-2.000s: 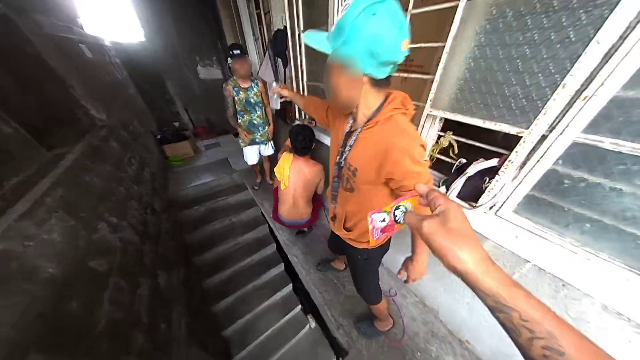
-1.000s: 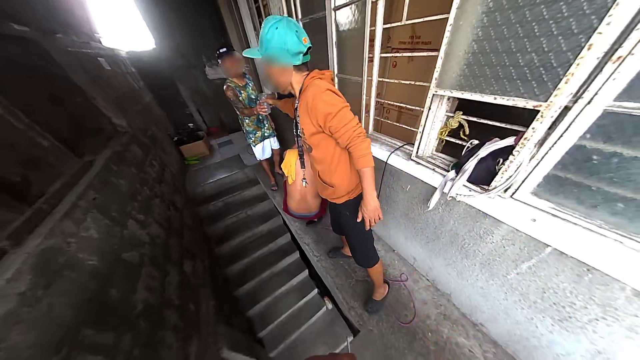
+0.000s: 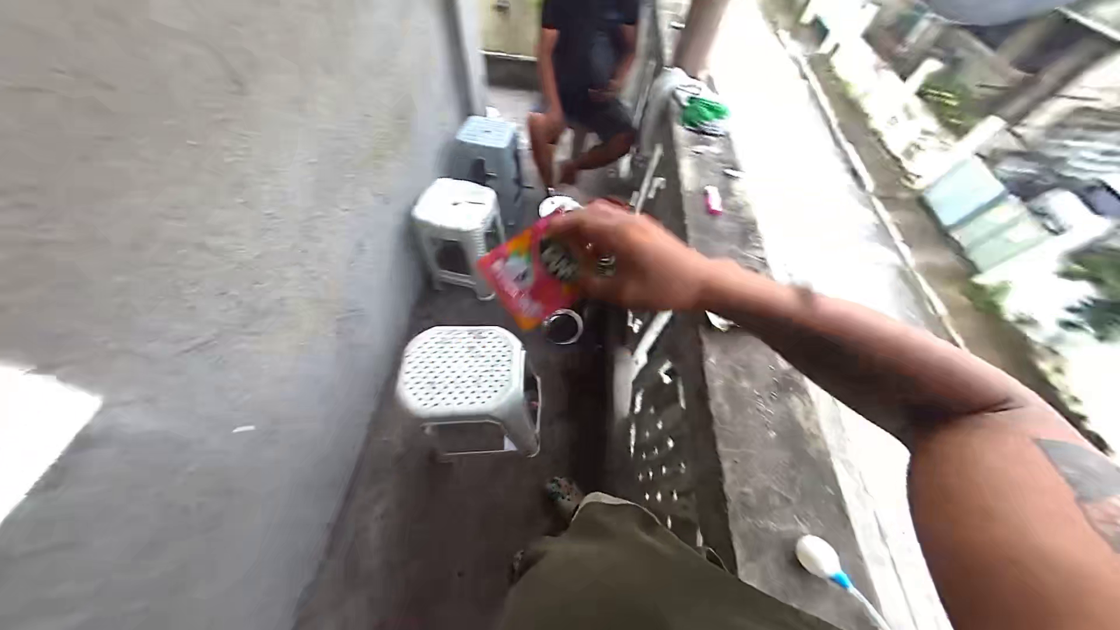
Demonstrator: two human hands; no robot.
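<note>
My right hand (image 3: pixel 630 258) is stretched forward at the middle of the head view, its fingers closed on the edge of a small pink and orange packet (image 3: pixel 529 273) that bears writing. The packet tilts to the left of my fingers and is blurred. Beyond and below the hand, a round pot-like thing (image 3: pixel 563 326) stands on the floor, partly covered by the packet. A white plastic stool (image 3: pixel 464 372) with a perforated seat stands below and left of the packet. My left hand is not in view.
More stools, one white (image 3: pixel 455 206) and one blue-grey (image 3: pixel 486 136), line the grey wall (image 3: pixel 219 219). A person in dark clothes (image 3: pixel 588 66) sits at the far end. Along the right runs a concrete ledge (image 3: pixel 757 437) holding a white ladle-like thing (image 3: pixel 818 556) and a green bundle (image 3: pixel 703 111).
The view has swung from the stairs and three people to a narrow walkway with stools. The packet was in my hand two seconds ago, out of view one second ago, and shows again now.
</note>
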